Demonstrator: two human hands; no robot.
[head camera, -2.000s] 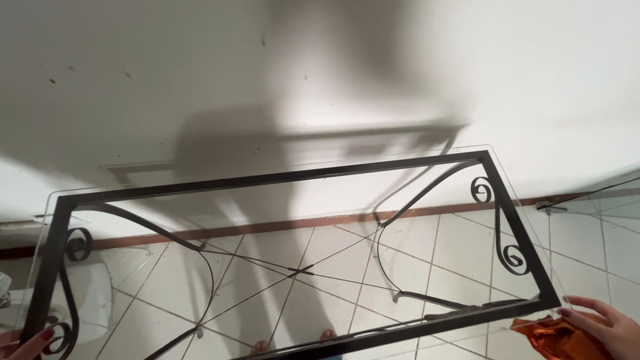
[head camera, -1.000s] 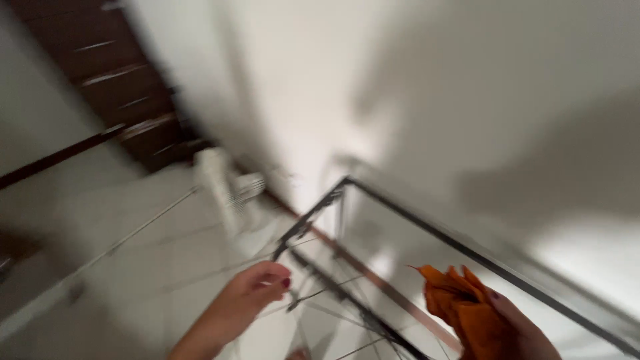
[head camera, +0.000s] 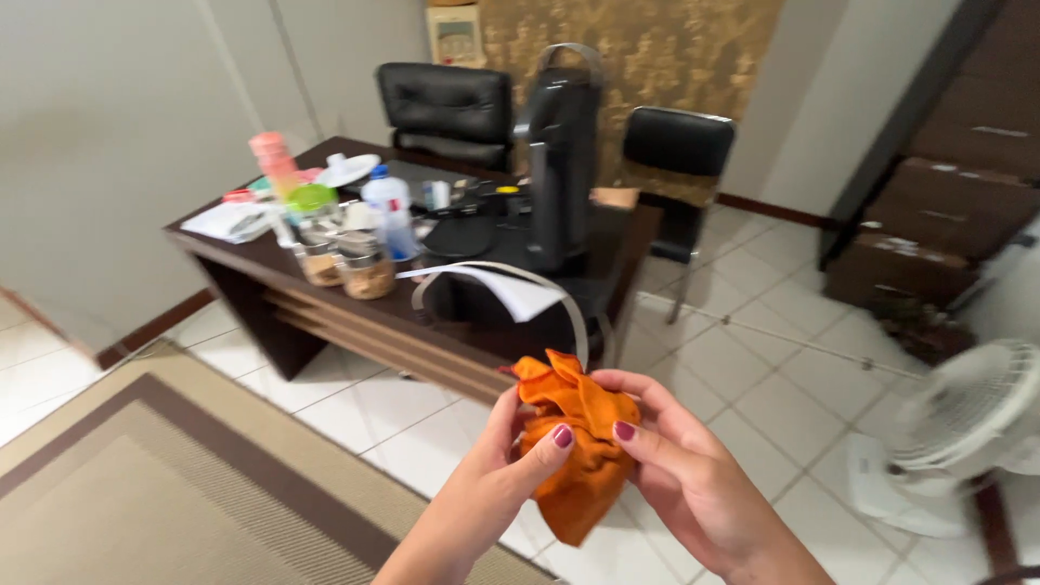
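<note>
A crumpled orange cloth (head camera: 578, 455) is held up between both hands, low in the view and right of centre. My left hand (head camera: 508, 471) grips its left side, the thumb lying on the front. On the other side, my right hand (head camera: 678, 463) pinches the cloth between thumb and fingers. Beyond the hands stands a dark wooden desk (head camera: 236, 260), its top crowded with glass jars (head camera: 368, 276), a clear bottle with a blue cap (head camera: 390, 211), a pink bottle (head camera: 276, 162), papers and a tall black object (head camera: 561, 171).
Two black chairs (head camera: 445, 101) (head camera: 678, 142) stand behind the desk. A white fan (head camera: 959, 406) is on the tiled floor at the right, near dark drawers (head camera: 959, 195). A cable (head camera: 796, 344) crosses the tiles. A beige and brown rug (head camera: 179, 487) lies at the lower left.
The view has swung from the wall to the desk. My left hand, on the glass-topped metal frame's left end two seconds ago, now holds the orange cloth with my right. The frame is out of view.
</note>
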